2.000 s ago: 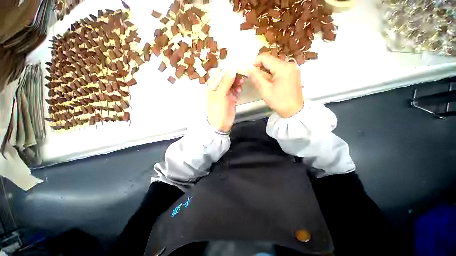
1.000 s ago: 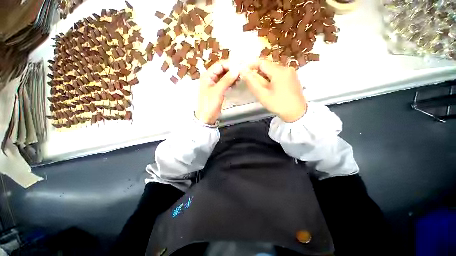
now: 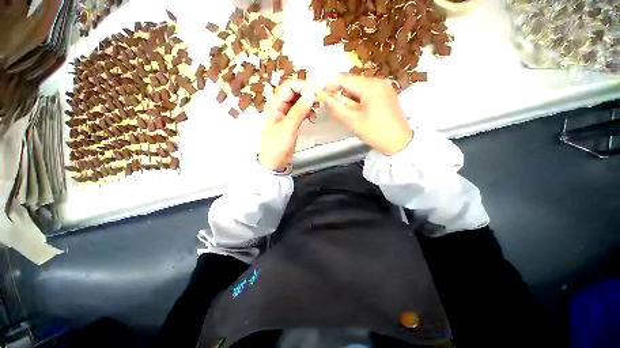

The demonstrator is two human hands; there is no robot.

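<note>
My left hand point(image 3: 282, 126) and my right hand point(image 3: 372, 114) meet fingertip to fingertip over the white tabletop's front part. A small yellowish-brown piece, which looks like a leather tab point(image 3: 318, 97), is pinched between the fingertips of both hands; glare and the fingers hide most of it. Loose brown leather tabs point(image 3: 248, 58) lie in a scattered pile beyond my left hand. A denser pile of brown tabs with bright metal edges point(image 3: 387, 34) lies beyond my right hand. I cannot make out a separate ring at the fingertips.
Laid-out tabs point(image 3: 126, 102) stand in rows on the left. Layered leather panels point(image 3: 41, 156) lie at the far left. A pale tape roll point(image 3: 457, 4) is at the top edge, a clear bag of shiny bits point(image 3: 571, 34) at the far right. A black wire rack point(image 3: 590, 132) shows below the table's edge.
Both hands have shifted slightly left since the first frame, staying together at the fingertips. My left hand has turned, its fingers now more bent. The piles look the same.
</note>
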